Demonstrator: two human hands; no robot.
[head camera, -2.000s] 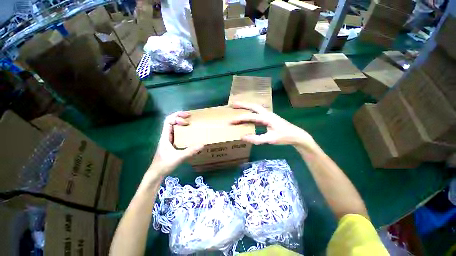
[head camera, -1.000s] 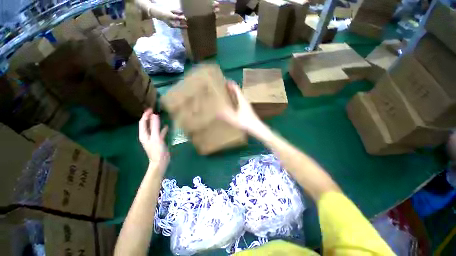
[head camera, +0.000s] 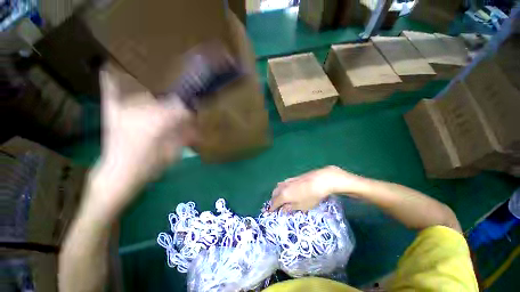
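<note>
An open brown carton (head camera: 234, 125) with a tall lid flap stands left of centre, blurred. Something dark and purplish in clear wrap (head camera: 208, 77) shows in its opening. My left hand (head camera: 145, 128) is blurred in front of the carton; whether it grips the carton or its flap I cannot tell. My right hand (head camera: 302, 191) is over the heap of white coiled cords (head camera: 308, 234), fingertips down among the loops; its grip is hidden. A second heap of white cords (head camera: 222, 234), partly in a clear plastic bag, lies beside it, nearest me.
A closed carton (head camera: 302, 85) stands beyond the centre, with a row of closed cartons (head camera: 365, 71) to its right. Stacked cartons (head camera: 456, 134) stand at the right edge. Large cartons (head camera: 34, 205) stand at the left. A metal post (head camera: 377, 20) rises at the far side.
The closed carton I was handling is no longer in my hands. An open carton now stands at left centre. My right hand has come down to the cords; my left hand has moved left and up.
</note>
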